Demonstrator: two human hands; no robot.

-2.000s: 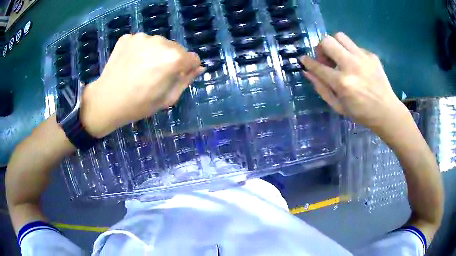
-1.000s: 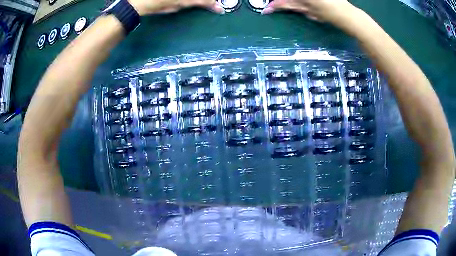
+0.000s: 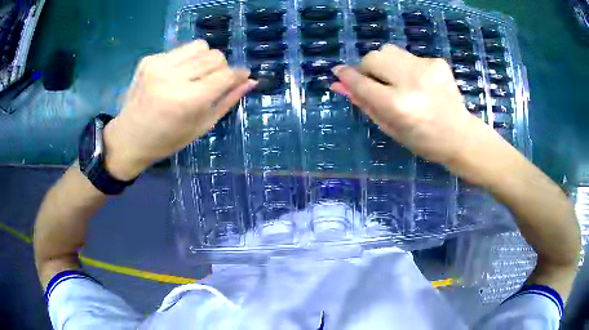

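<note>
The clear blister tray (image 3: 329, 132) lies over the bench edge, its near part above my lap. Black-rimmed round components (image 3: 321, 31) stand on edge in its far pockets; the near pockets show no parts. My left hand (image 3: 184, 97) pinches the left side of a round component (image 3: 270, 78) at a pocket in the second column from the left. My right hand (image 3: 407, 97) pinches the right side of another component (image 3: 318, 78) in the column beside it. The hands partly hide the outer columns, and the fingertips are slightly blurred.
At left on the green mat are a dark round lump (image 3: 59, 72), a thin blue-ended stick (image 3: 33, 78) and a pale metal frame (image 3: 24, 48). Clear trays (image 3: 510, 258) are stacked below the bench edge at right. Yellow lines cross the grey floor.
Both hands have come back from the discs on the mat beyond the tray to the tray's pockets. The view has tilted down towards my lap.
</note>
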